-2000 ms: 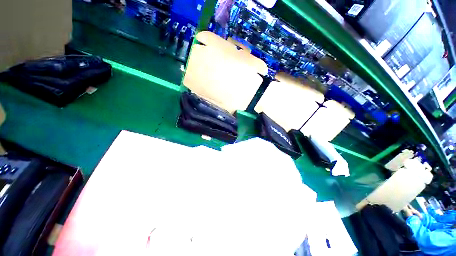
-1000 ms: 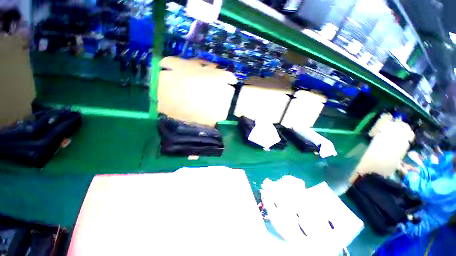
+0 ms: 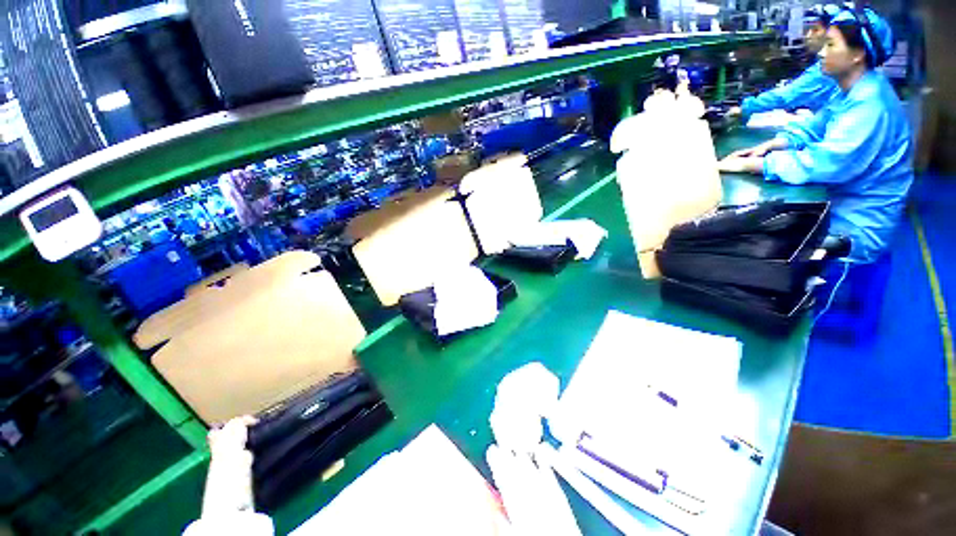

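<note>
My left hand (image 3: 229, 463) is at the lower left, washed out by glare, with its fingers on the left end of an open retail box (image 3: 333, 469). A soft black carry case (image 3: 314, 414) lies in this box and the tan lid (image 3: 262, 340) stands up behind it. The white work mat (image 3: 404, 497) is at the bottom edge, in front of the box. A crumpled white cloth (image 3: 526, 403) lies right of the mat, with pale slim sticks below it. My right hand is not in view.
Two open boxes with white sheets (image 3: 464, 302) stand farther along the green bench (image 3: 550, 314). White papers (image 3: 660, 366) with a dark pen lie at right. A stacked black case and box (image 3: 744, 257) sit beyond, near a person in blue (image 3: 849, 157). A green-edged shelf runs overhead.
The view has turned to the right. My left hand has come into view at the box. A white sheet lies on the second box, which was uncovered two seconds ago.
</note>
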